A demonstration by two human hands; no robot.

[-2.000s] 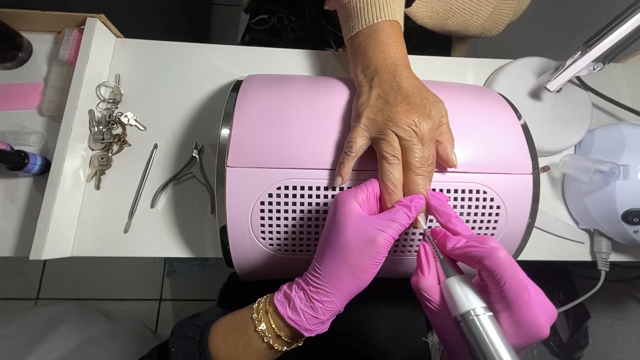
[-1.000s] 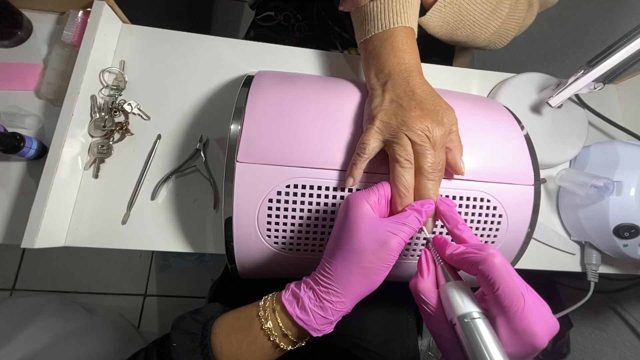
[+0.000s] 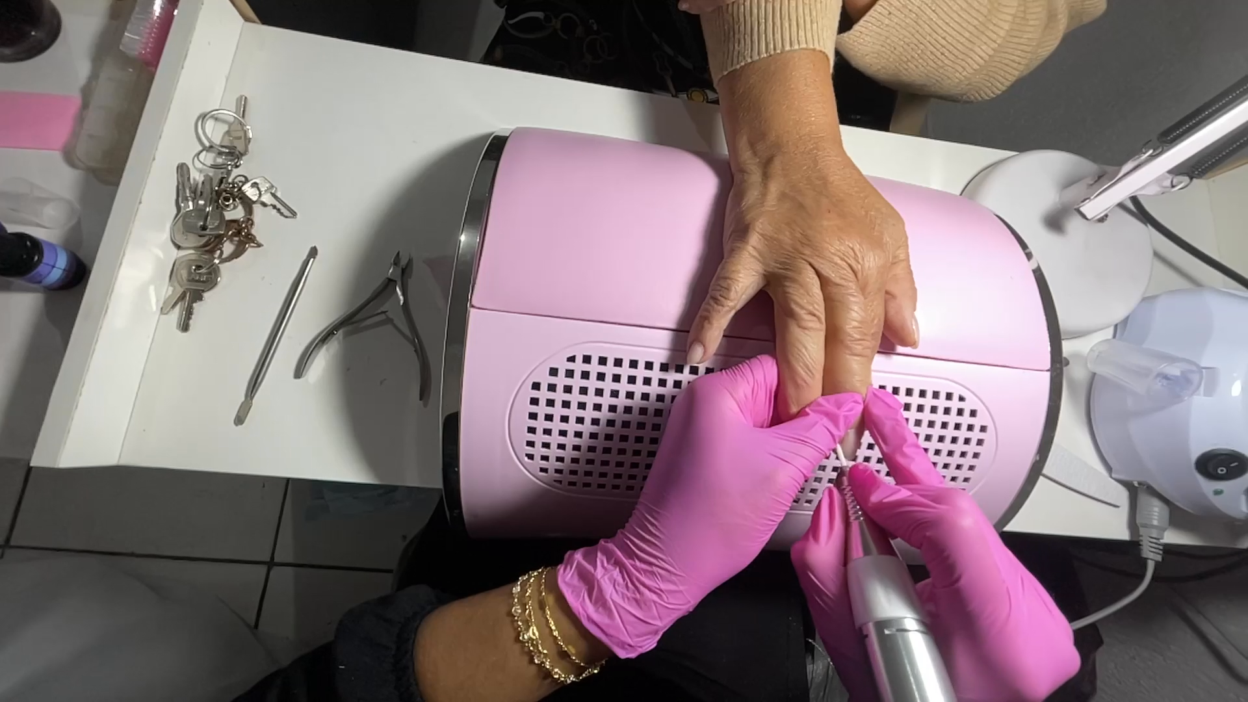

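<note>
My left hand (image 3: 707, 487), in a pink glove with gold bracelets at the wrist, grips a finger of another person's hand (image 3: 814, 224). That hand lies palm down over a pink nail dust collector (image 3: 604, 234) with a square-holed grille. In my right hand (image 3: 960, 565), also gloved, is a silver electric nail drill (image 3: 892, 604). Its thin bit meets the held finger at the nail; the exact contact is partly hidden by my fingers. The fingertips of my right hand rest close beside the same finger.
Left of the collector lie cuticle nippers (image 3: 375, 317), a metal cuticle pusher (image 3: 278, 336) and a bunch of keys (image 3: 205, 219). On the right stand a round lamp base (image 3: 1063, 244), a white drill unit (image 3: 1170, 409) with a cable, and a nail file (image 3: 1077, 478).
</note>
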